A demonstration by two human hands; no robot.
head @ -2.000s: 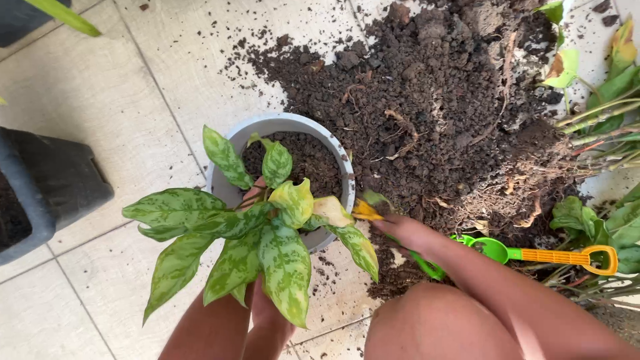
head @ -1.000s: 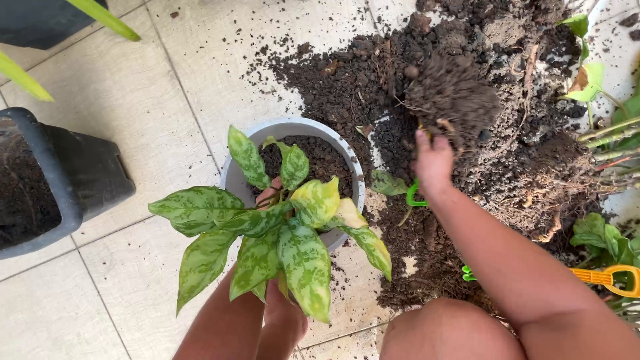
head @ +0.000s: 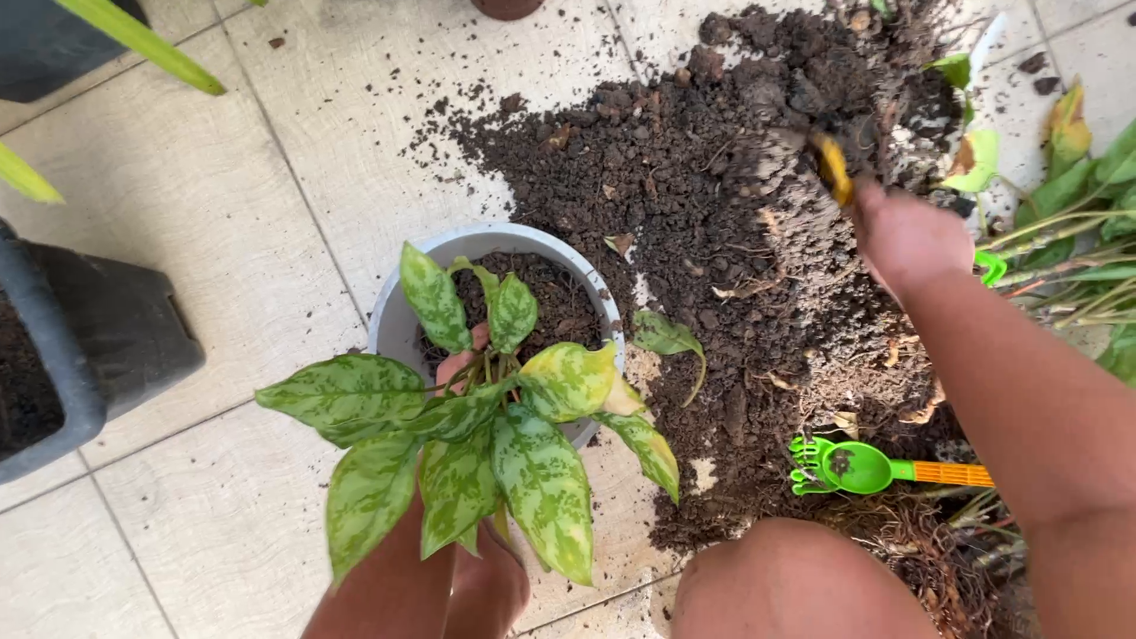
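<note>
My left hand [head: 461,366], mostly hidden under the leaves, holds the stems of a variegated leafy plant [head: 541,470] in a round grey pot [head: 388,311]. Dark soil [head: 532,297] lies inside the pot. At the upper right, my right hand [head: 914,232] is closed on a small tool with a yellow part [head: 832,167] and a green handle end [head: 990,266]. The tool is blurred and its head is in the heap of dark soil [head: 657,169]. A green and orange toy scoop and rake [head: 856,468] lie on the soil's lower right edge.
A dark square planter [head: 115,319] stands at the left, another dark pot [head: 62,44] at the top left. Uprooted green plants [head: 1065,231] lie along the right edge. A loose leaf [head: 664,335] is beside the grey pot. My knee [head: 790,586] is at the bottom.
My right hand has moved from beside the grey pot, up and right across the soil heap. My left hand has stayed at the plant's stems.
</note>
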